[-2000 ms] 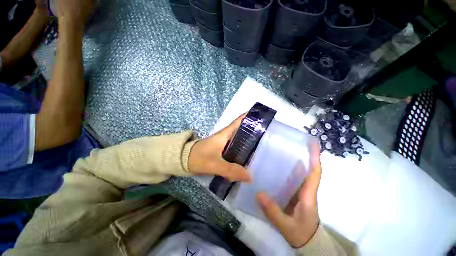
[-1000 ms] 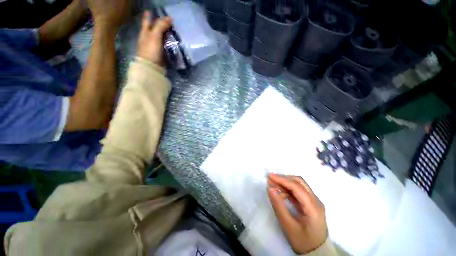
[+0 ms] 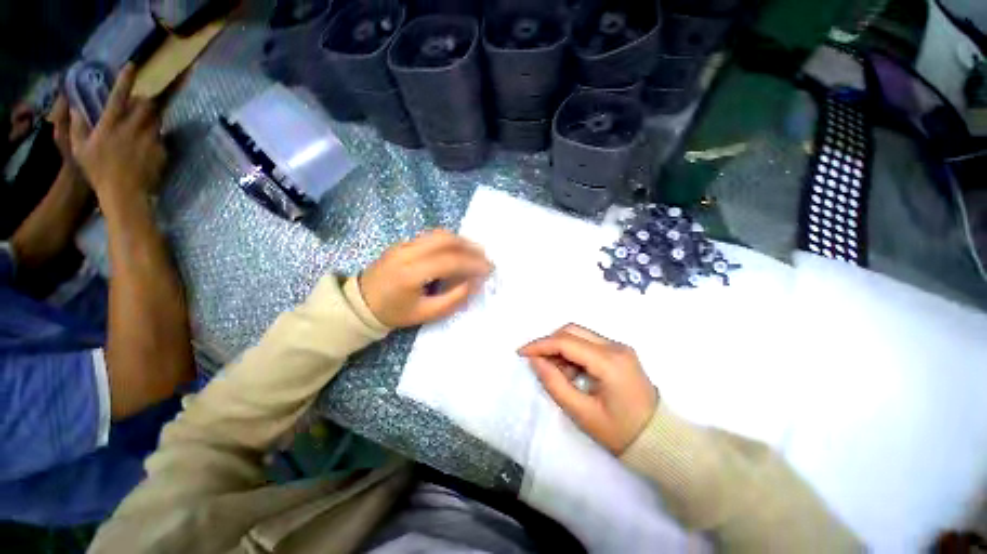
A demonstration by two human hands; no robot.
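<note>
My left hand (image 3: 428,279) is over the left part of the white foam sheet (image 3: 520,233), blurred, fingers loosely bent with a gap to the thumb; nothing shows in it. My right hand (image 3: 597,384) is over the sheet's middle, thumb and fingertips together; whether they pinch something small cannot be seen. The clear tank (image 3: 284,135) with its black part (image 3: 258,179) lies on the bubble wrap, up and left of my left hand, touched by no hand. Small black inserts with pale round centres (image 3: 666,249) lie in a pile on the sheet, up and right of my hands.
Stacked dark housings (image 3: 438,92) stand along the back; one column (image 3: 593,146) stands just behind the insert pile. Bubble wrap (image 3: 379,206) covers the bench. Another person's hand (image 3: 119,146) holds a grey part at the far left. A dotted black strip (image 3: 839,184) is at right.
My left hand has let go of the clear tank on the bubble wrap and come back over the foam sheet. My right hand has left the tank and stays over the sheet. The view has shifted.
</note>
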